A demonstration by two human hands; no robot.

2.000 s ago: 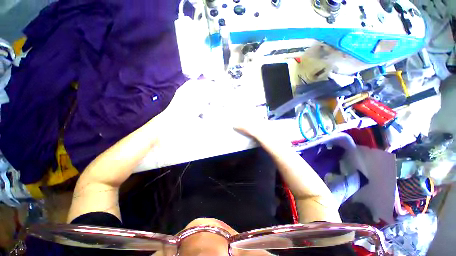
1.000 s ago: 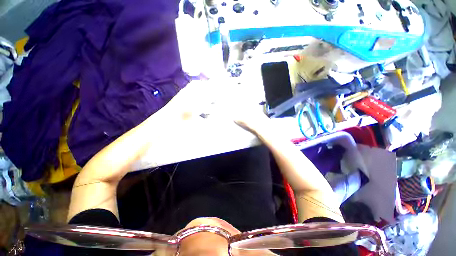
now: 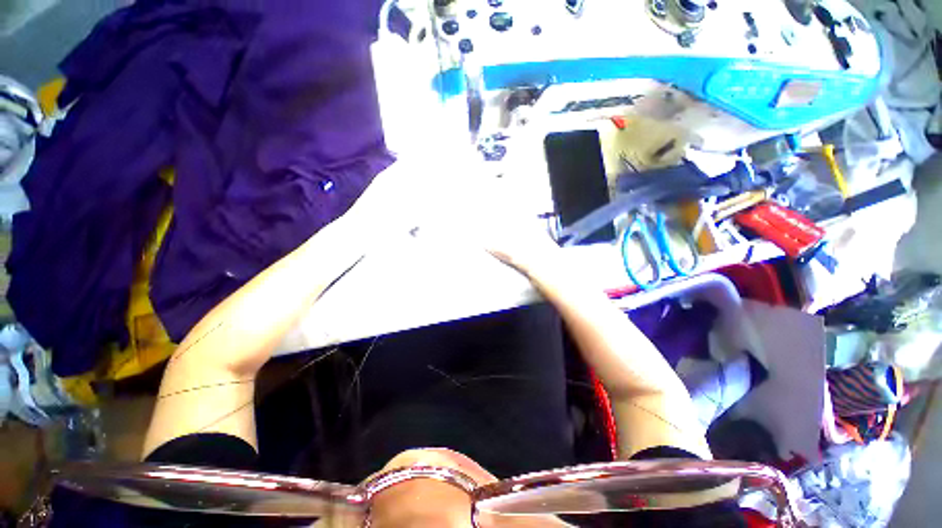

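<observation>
A large dark purple garment [image 3: 279, 134] lies heaped left of the needle area, its edge reaching my left forearm and hand. The white sewing machine [image 3: 609, 77] with a blue stripe stands across the top. My left hand [image 3: 398, 196] lies on the white table just below the left end of the machine head, washed out by glare. My right hand [image 3: 511, 232] rests on the table to its right, below the presser area, also overexposed. Fingertips and anything thin under them cannot be made out.
Yellow cloth [image 3: 150, 284] shows under the purple heap. Right of my right hand lie a black phone [image 3: 577, 184], blue-handled scissors [image 3: 658, 248], dark strips [image 3: 661, 189] and a red object [image 3: 780, 228]. A bin with purple and pale pieces [image 3: 682, 320] is below the table's right edge.
My left hand and forearm have shifted slightly. The purple garment's folds beside my left forearm have moved a little. My right hand stays in nearly the same place.
</observation>
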